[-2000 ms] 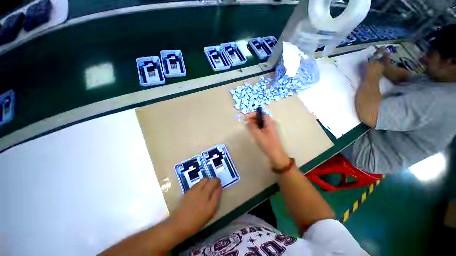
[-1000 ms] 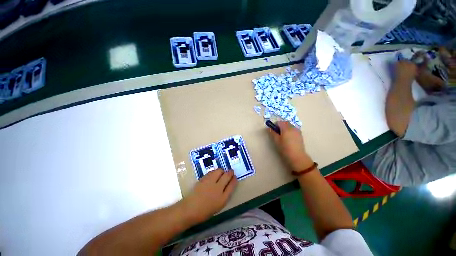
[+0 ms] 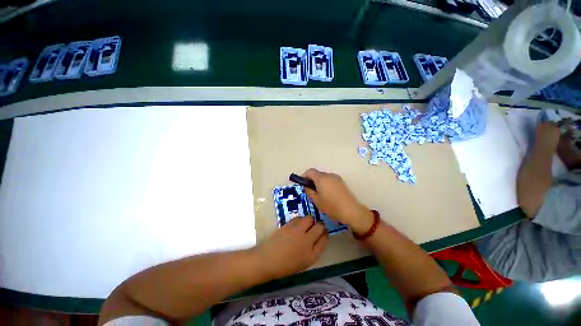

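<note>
Two pale blue housings lie side by side on the brown board; the left housing (image 3: pixel 292 205) shows its dark and white inside, the right one is mostly covered by my hands. My left hand (image 3: pixel 298 242) rests at the lower edges of the housings, fingers bent; its exact hold is hidden. My right hand (image 3: pixel 332 196) is over the right housing and grips a short black hand tool (image 3: pixel 302 181); the tool's working tip cannot be told. A loose pile of small pale blue inserts (image 3: pixel 388 137) lies on the board, beyond my right hand.
Pairs and groups of housings (image 3: pixel 294 65) lie on the green belt (image 3: pixel 242 44). A clear parts bag (image 3: pixel 468 118) stands at the pile's right, below a whitish roll (image 3: pixel 541 48). A large white sheet (image 3: pixel 127 197) lies left. A co-worker's arm (image 3: pixel 538 169) and red stool (image 3: pixel 474 267) are at right.
My right hand with the black tool has moved from the pile's near edge to over the right housing. The view has shifted left, and more housings show at the belt's left.
</note>
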